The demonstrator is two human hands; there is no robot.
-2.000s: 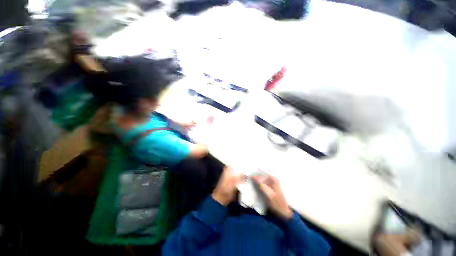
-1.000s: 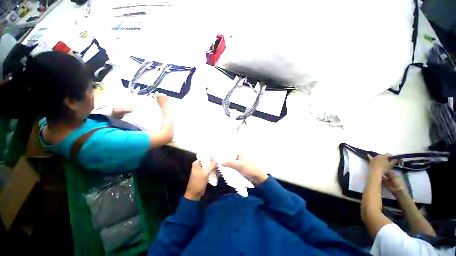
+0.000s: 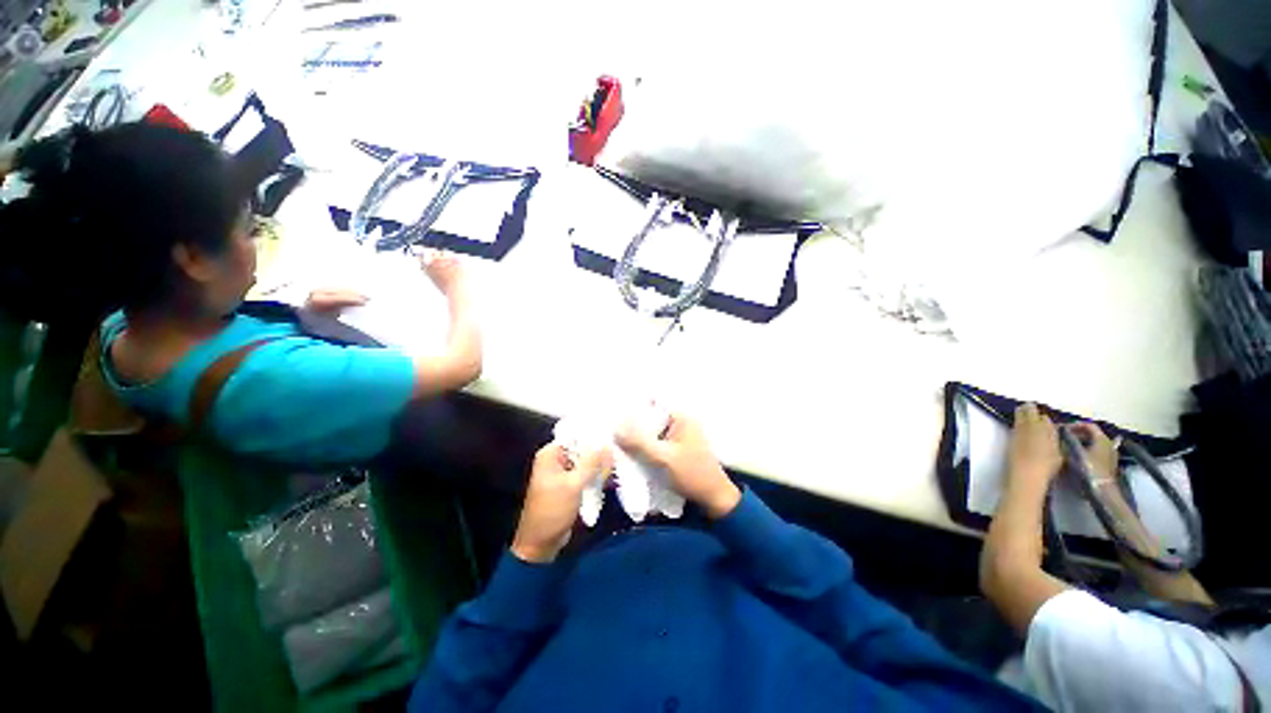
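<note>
My left hand (image 3: 553, 490) and my right hand (image 3: 683, 463) are close together at the table's front edge. Each holds a part of thin white protective pieces (image 3: 641, 485) with scalloped edges; whether it is one piece or more I cannot tell. A handbag (image 3: 753, 265) with dark trim and a white panel lies flat on the table beyond my hands. Its wrapped grey handles (image 3: 632, 273) arch towards me. A small loose heap of white pieces (image 3: 912, 305) lies right of the handbag.
A person in a turquoise top (image 3: 307, 397) is at the left by another handbag (image 3: 481, 212). A person in a white sleeve (image 3: 1115, 655) handles a bag (image 3: 984, 460) at the right. A red object (image 3: 597, 120) and a large white bag (image 3: 892, 112) lie behind. A green crate (image 3: 230, 599) holds packed bags (image 3: 328, 571).
The view has steadied since the blurred earliest frame. The white pieces are now bunched between my hands, which are slightly higher in view. The right person's bag handles have swung down towards that person.
</note>
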